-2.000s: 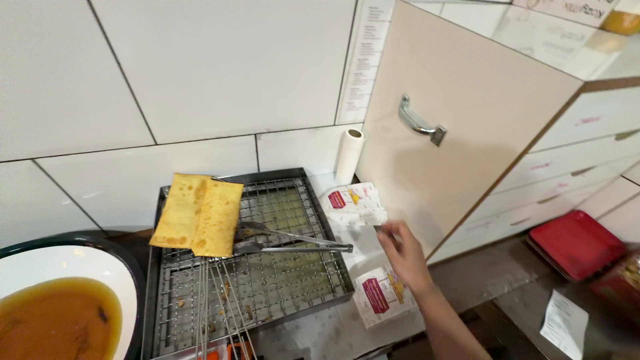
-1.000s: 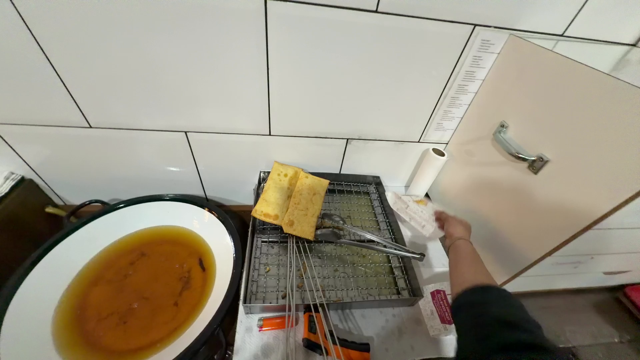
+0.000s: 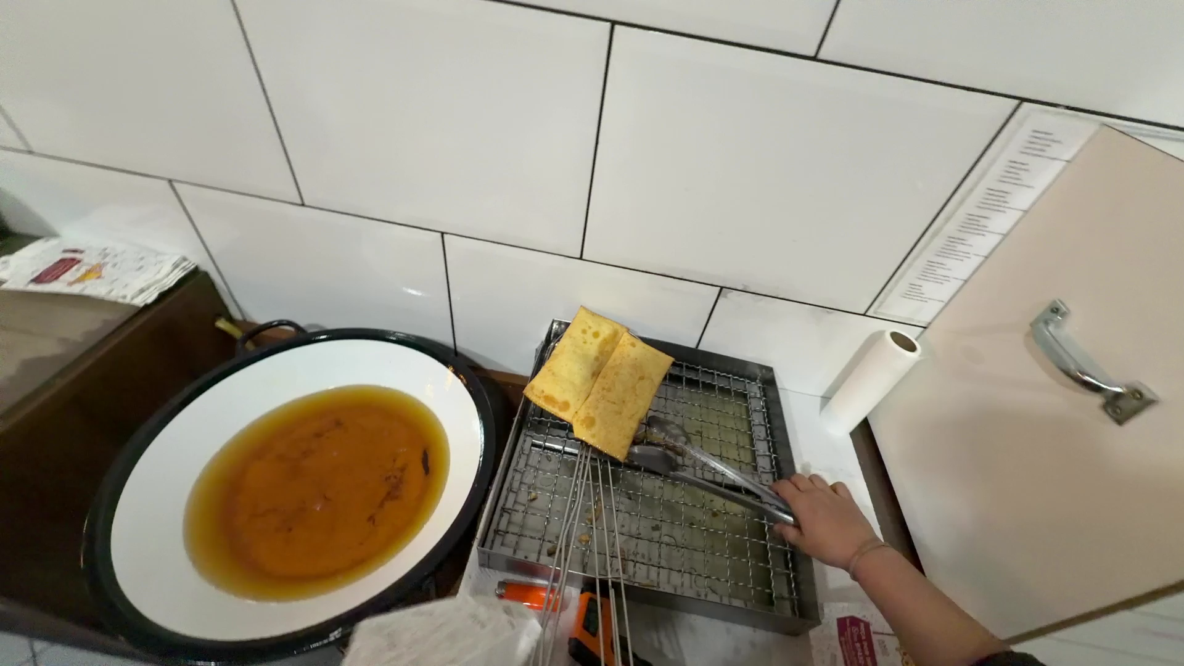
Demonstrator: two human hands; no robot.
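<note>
My right hand (image 3: 828,518) is on the handle end of metal tongs (image 3: 726,486), its fingers around them. The tongs lie over a wire rack (image 3: 675,546) set in a dark metal tray, their tips close to two golden fried pastries (image 3: 599,381). The pastries rest side by side at the rack's back left, by the ends of several long metal wires or skewers (image 3: 592,546). A crumpled white paper (image 3: 449,634) shows at the bottom edge; my left hand is not visible, and whatever holds the paper is hidden.
On the left stands a wide white pan with a black rim (image 3: 153,518), holding brown oil (image 3: 319,495). A paper roll (image 3: 869,381) stands behind right, by a cabinet door handle (image 3: 1087,361). An orange and black tool (image 3: 592,629) lies before the tray. Printed papers (image 3: 97,268) lie far left.
My right hand has moved from the printed papers right of the tray to the tongs and taken hold of them. White paper has come in at the bottom edge. The view has swung left.
</note>
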